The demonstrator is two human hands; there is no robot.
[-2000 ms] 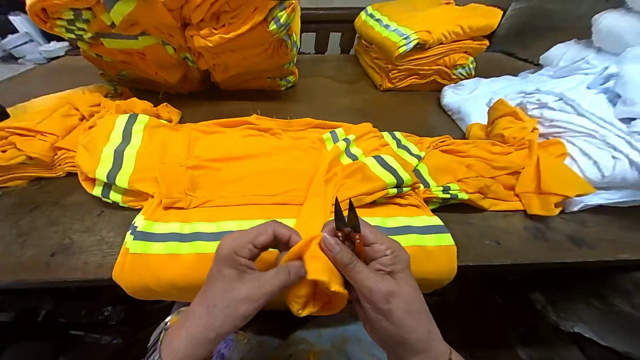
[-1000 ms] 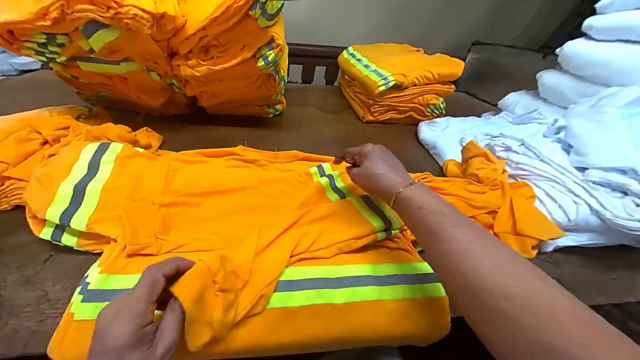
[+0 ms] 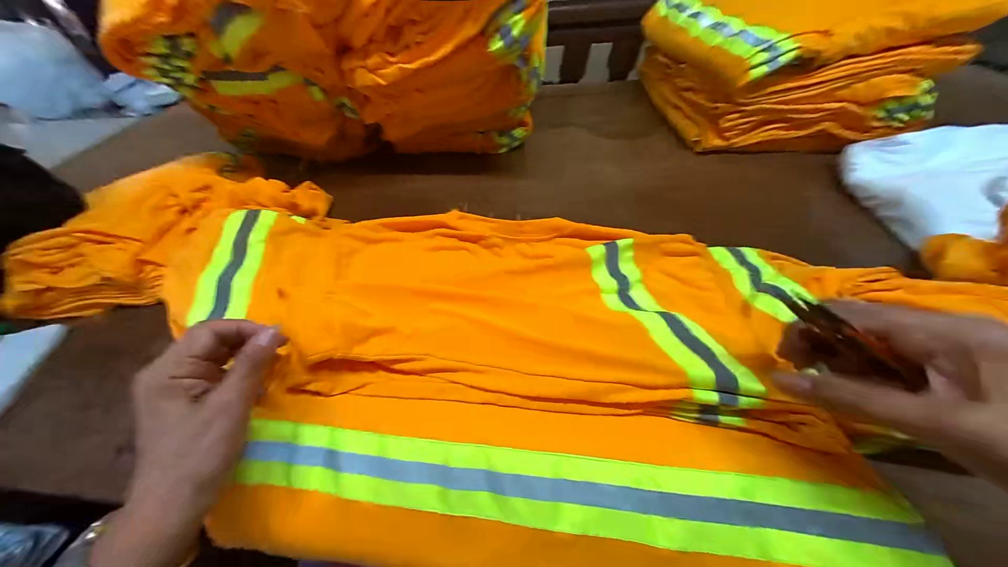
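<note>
An orange shirt (image 3: 504, 299) with yellow-and-grey reflective tape lies spread over a stack of orange garments (image 3: 551, 524) with a long reflective band. At its left side my left hand (image 3: 197, 409) pinches at the cloth near the sleeve; whether fabric is between the fingertips cannot be told. My right hand (image 3: 906, 378), blurred, is at the shirt's right side and holds thread snips (image 3: 854, 335) with dark blades, which point up and left over the taped sleeve. Part of the right hand's fingers is hidden by the snips.
Tall piles of folded orange garments (image 3: 441, 87) stand at the back left, and a smaller orange pile (image 3: 787, 102) at the back right. White cloth (image 3: 929, 181) lies on the right of the brown table (image 3: 598, 181). Bunched orange sleeves (image 3: 94, 260) lie at the left.
The snips show in my right hand, which has moved from the collar area to the right sleeve. The shirt's front cloth, earlier lifted in my left hand, lies flatter. The view is closer.
</note>
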